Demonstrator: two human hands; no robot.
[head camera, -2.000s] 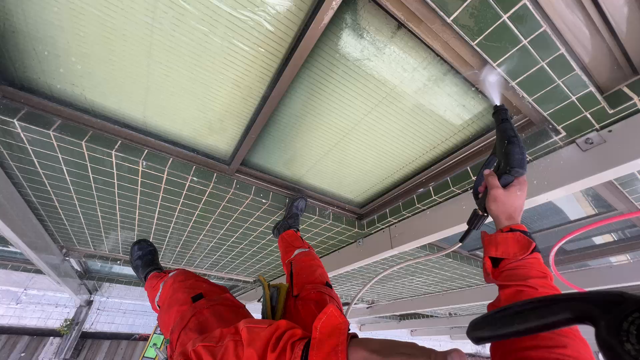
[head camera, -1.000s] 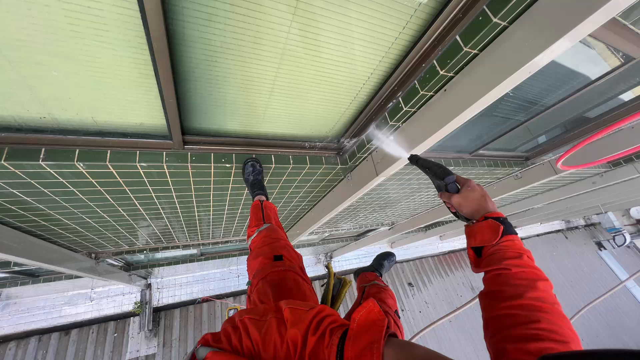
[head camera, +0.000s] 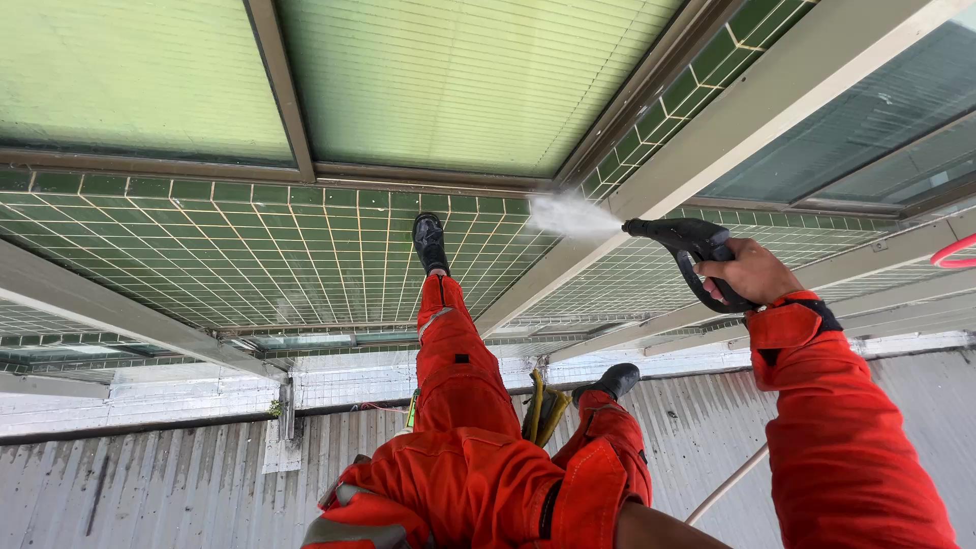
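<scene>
My right hand (head camera: 751, 272) grips the handle of a black pressure-washer spray gun (head camera: 690, 248), with my fingers wrapped through its guard. White spray (head camera: 576, 216) leaves the nozzle leftward and meets the green tiles (head camera: 335, 252) by the lower right corner of the brown window frame (head camera: 435, 179). Above that frame is a pale green window pane (head camera: 473, 76). A bare forearm (head camera: 663, 528) enters at the bottom edge; my left hand is out of view. One black boot (head camera: 429, 238) is against the tiled wall below the window.
A beige vertical beam (head camera: 709, 137) runs diagonally beside the spray. Far below lies a corrugated metal roof (head camera: 191, 465). Yellow-green fabric gear (head camera: 544, 412) hangs between my legs near the other boot (head camera: 619, 379). A pale hose (head camera: 728, 484) trails below, and a pink-red hose (head camera: 953, 252) shows at right.
The spray has moved from the pane's right side, two seconds ago, to the frame's lower corner and tiles. One boot has come off the wall. The view has tilted down.
</scene>
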